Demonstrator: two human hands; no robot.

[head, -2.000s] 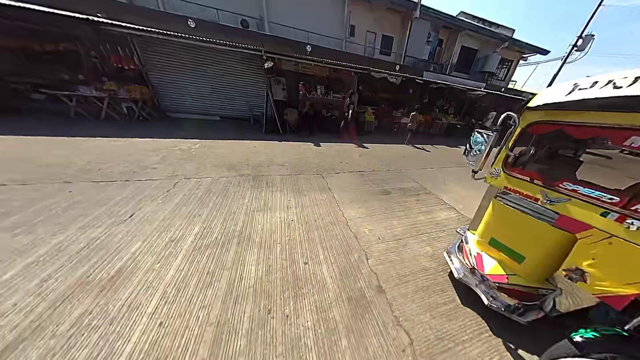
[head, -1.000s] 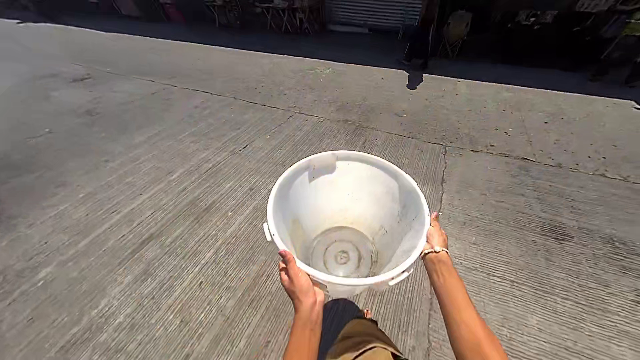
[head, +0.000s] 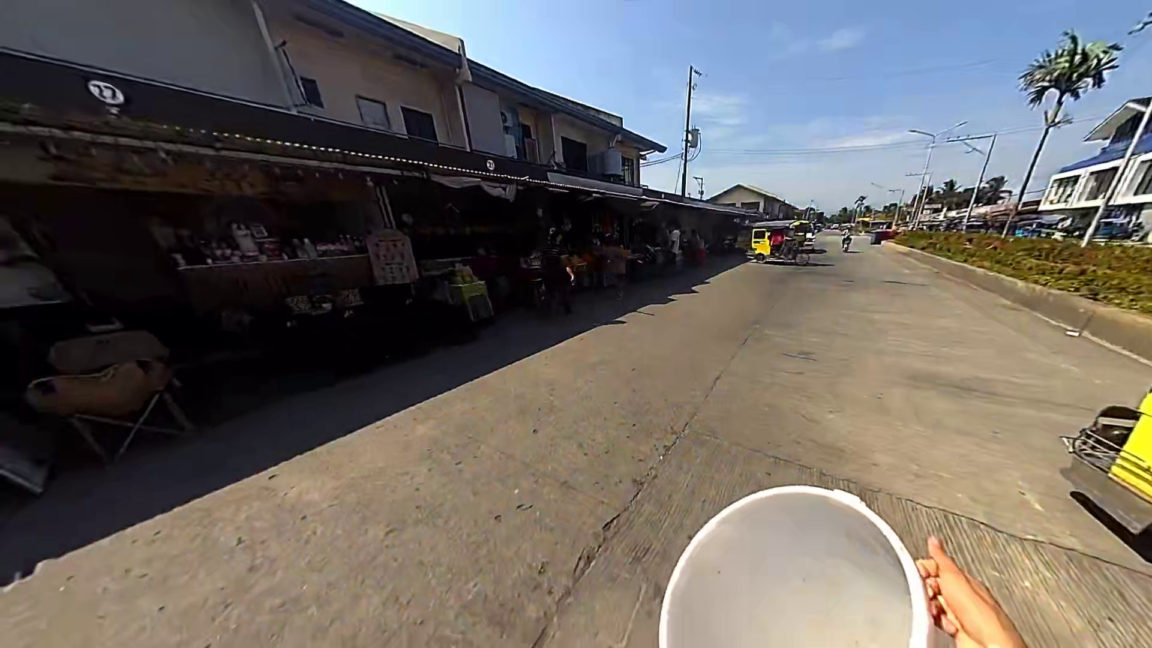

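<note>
A white plastic bucket (head: 796,571) shows at the bottom edge, right of the middle, its round rim tilted toward me and its lower part cut off by the frame. My right hand (head: 965,594) grips the bucket's right side, fingers curled at the rim with the thumb up. My left hand is outside the view. Under and around the bucket lies grooved concrete pavement (head: 702,486) with a long crack.
Shaded stalls line the left, with a folding chair (head: 108,387) and a green-draped table (head: 470,297). A yellow tricycle (head: 774,243) stands far down the road. Part of another yellow vehicle (head: 1136,450) is at the right edge. A planted median (head: 1035,265) runs along the right.
The view has swung up and along the street. My left hand, on the bucket one second ago, has left the view. My right hand still holds the bucket.
</note>
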